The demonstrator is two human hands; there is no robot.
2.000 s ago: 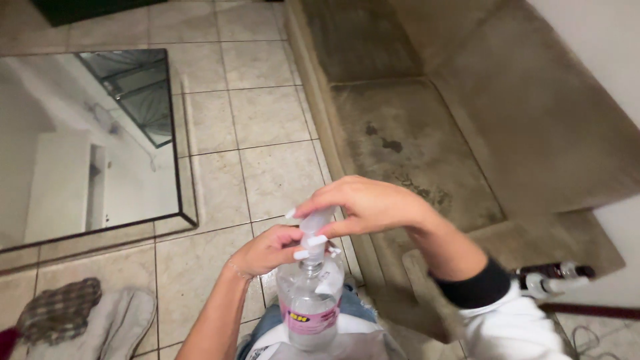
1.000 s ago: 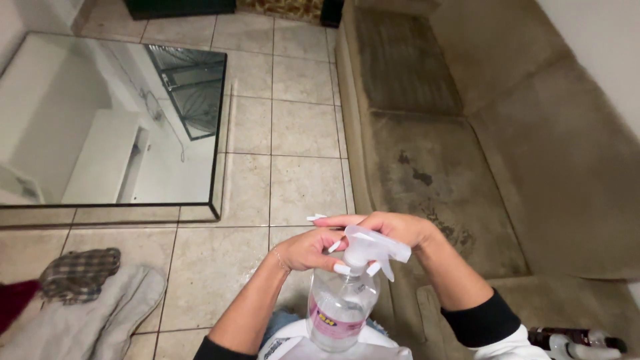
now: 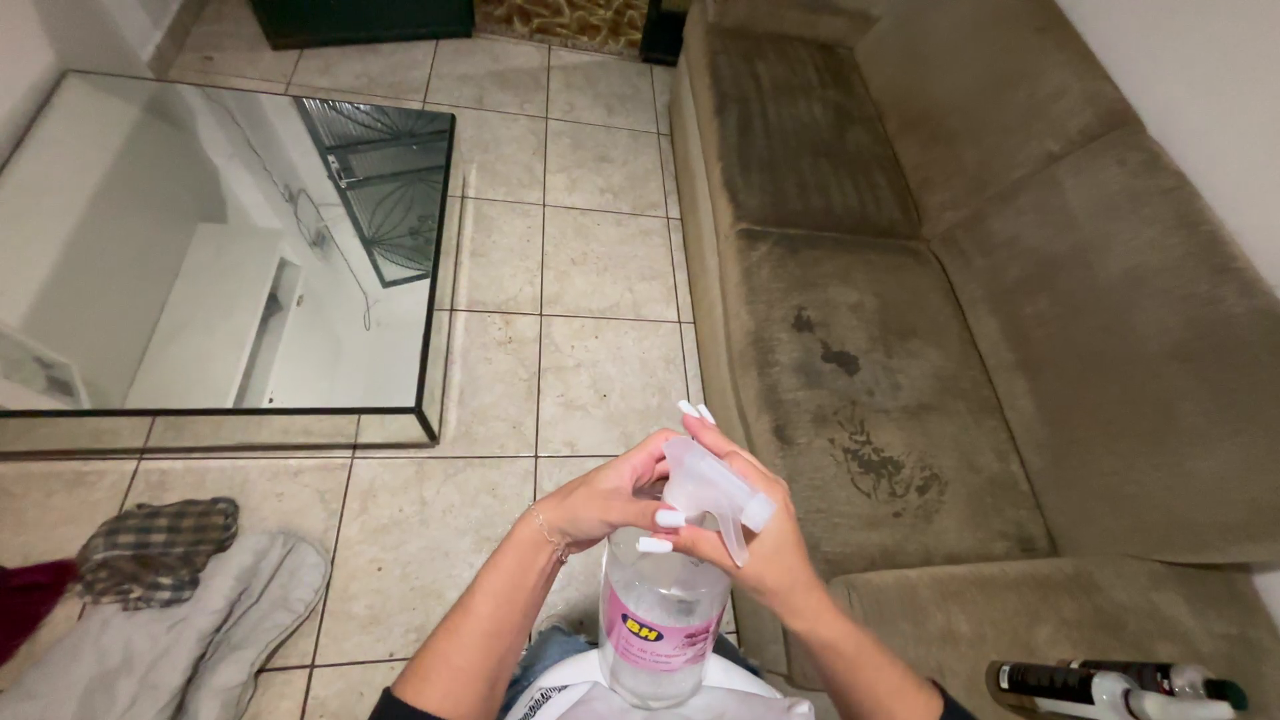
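Note:
A clear plastic spray bottle [image 3: 665,600] with a pink label stands upright close to my body, at the lower middle. Its whitish trigger sprayer head [image 3: 712,490] points to the right. My left hand [image 3: 615,495] grips the neck and collar from the left, thumb in front. My right hand [image 3: 765,535] wraps the sprayer head and collar from the right, its thumb close to the left thumb. The fingers partly hide the collar, so whether it is fully seated cannot be seen.
A brown fabric sofa [image 3: 880,340] with dark wet-looking patches runs along the right. Bottles [image 3: 1110,690] lie on its near section. A mirror-topped low table [image 3: 300,409] is at the left. A grey cloth [image 3: 200,640] and a checkered cloth [image 3: 165,550] lie on the tiled floor [image 3: 600,380].
Both hands have stayed at the sprayer head and shifted their grip around it. The trigger now points down and to the right. The view has swung somewhat.

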